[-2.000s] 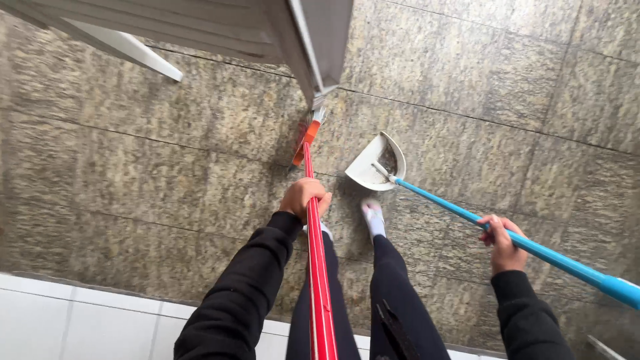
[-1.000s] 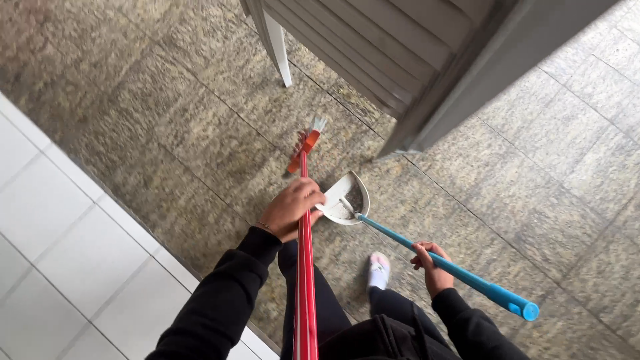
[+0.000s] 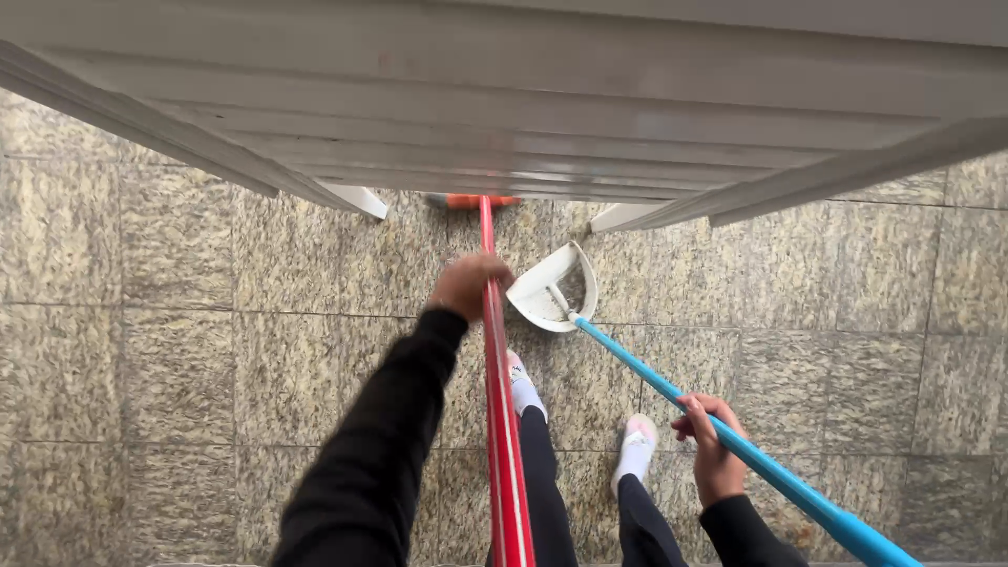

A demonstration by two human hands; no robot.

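My left hand (image 3: 471, 287) is closed around the red striped handle (image 3: 504, 441) of a broom. The orange broom head (image 3: 472, 201) lies at the floor by the lower edge of a slatted panel, which partly hides it. My right hand (image 3: 715, 449) grips the blue pole (image 3: 642, 368) of a long-handled dustpan. The white dustpan (image 3: 543, 295) rests on the floor just right of my left hand, with dark debris inside it.
A large grey-white slatted furniture panel (image 3: 504, 102) spans the top of the view, with white legs (image 3: 358, 201) below it. Stone-patterned floor tiles (image 3: 299, 378) lie all around. My feet in white socks and sandals (image 3: 635, 449) stand behind the dustpan.
The view has turned and shifted, and the slatted panel now spans the top. The broom head, in full view one second ago, is now partly behind the panel's edge. Both hands keep their holds.
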